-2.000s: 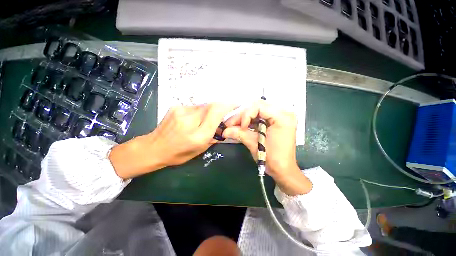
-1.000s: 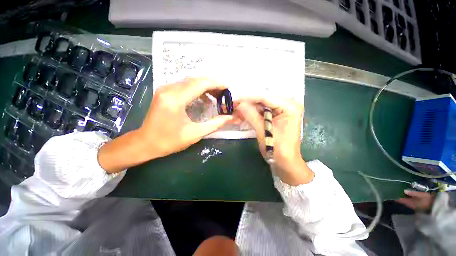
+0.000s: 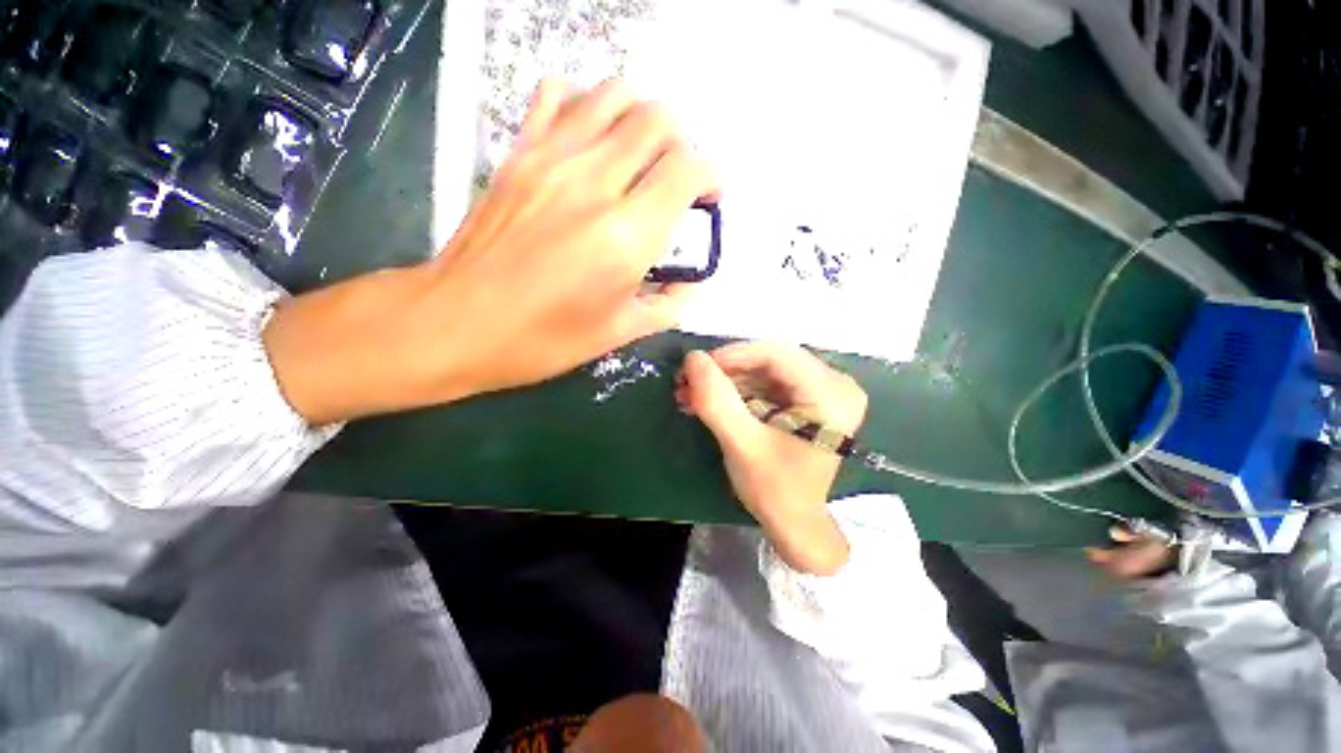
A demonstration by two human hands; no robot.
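Observation:
My left hand (image 3: 566, 243) is over the white parts tray (image 3: 838, 133) and holds a black rounded-square frame (image 3: 715, 243) by its left side; the frame's open middle shows. My right hand (image 3: 780, 434) is lower right, over the green surface just below the tray, and holds the banded black and pale yellow pen (image 3: 802, 427). The pen's tip is hidden by the fingers. Dark small parts (image 3: 816, 258) lie on the tray right of the frame. More tiny specks (image 3: 544, 59) lie at its upper left.
A clear blister tray (image 3: 177, 111) with black frames is upper left. Silvery bits (image 3: 625, 375) lie on the green mat (image 3: 588, 456). A clear hose (image 3: 1015, 483) loops toward a blue box (image 3: 1235, 397) at right. A foam tray (image 3: 1177, 88) is upper right. Another person's hand (image 3: 1135, 553) shows lower right.
My hands have moved apart; the right hand has dropped below the tray and the pen has tilted sideways. The frame has turned to show its opening. The view has shifted and closed in.

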